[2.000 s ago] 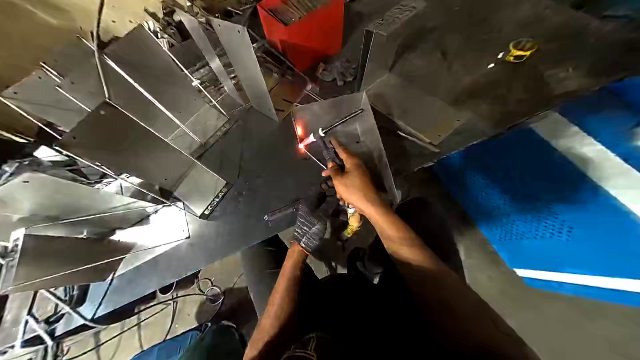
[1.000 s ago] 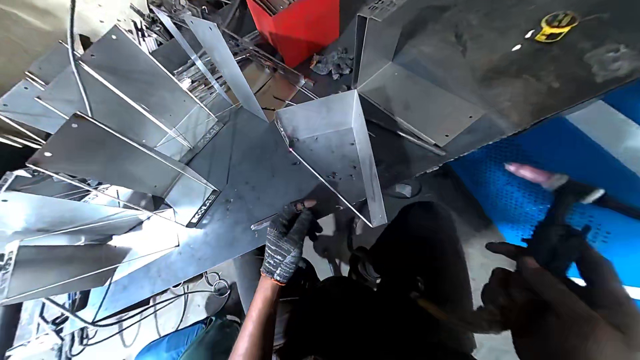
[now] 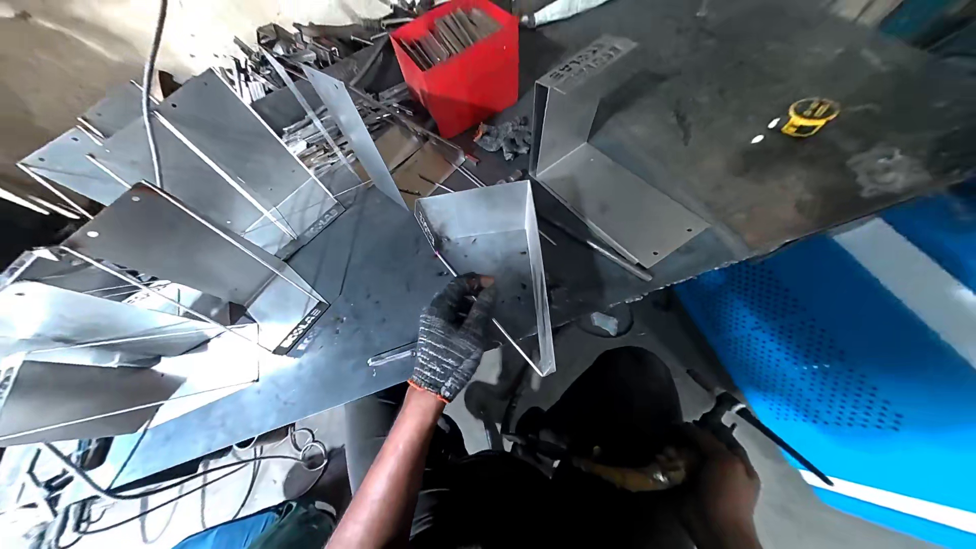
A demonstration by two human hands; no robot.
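Note:
My left hand (image 3: 455,335), in a grey knitted work glove, has its fingers curled at the near-left edge of an open sheet-metal tray (image 3: 496,259); whether it grips that edge cannot be told. Just left of the glove lies a small metal bar (image 3: 393,354) on the steel table (image 3: 366,267). At the lower right, off the table, my bare right hand (image 3: 724,465) is closed around a welding torch (image 3: 724,412), which looks like a TIG torch with a thin black rear cap. Shadow hides part of that hand.
Bent sheet-metal brackets (image 3: 191,236) crowd the left. A red bin (image 3: 465,69) of metal strips stands behind. Another bent bracket (image 3: 610,198) and a yellow tape measure (image 3: 810,116) lie to the right. A blue perforated panel (image 3: 823,343) is beside the table; cables (image 3: 206,480) hang below left.
Two seconds ago the torch glowed at the tray's left edge; my right hand has since moved away to the lower right with it. My left hand has moved up to the tray's near-left edge.

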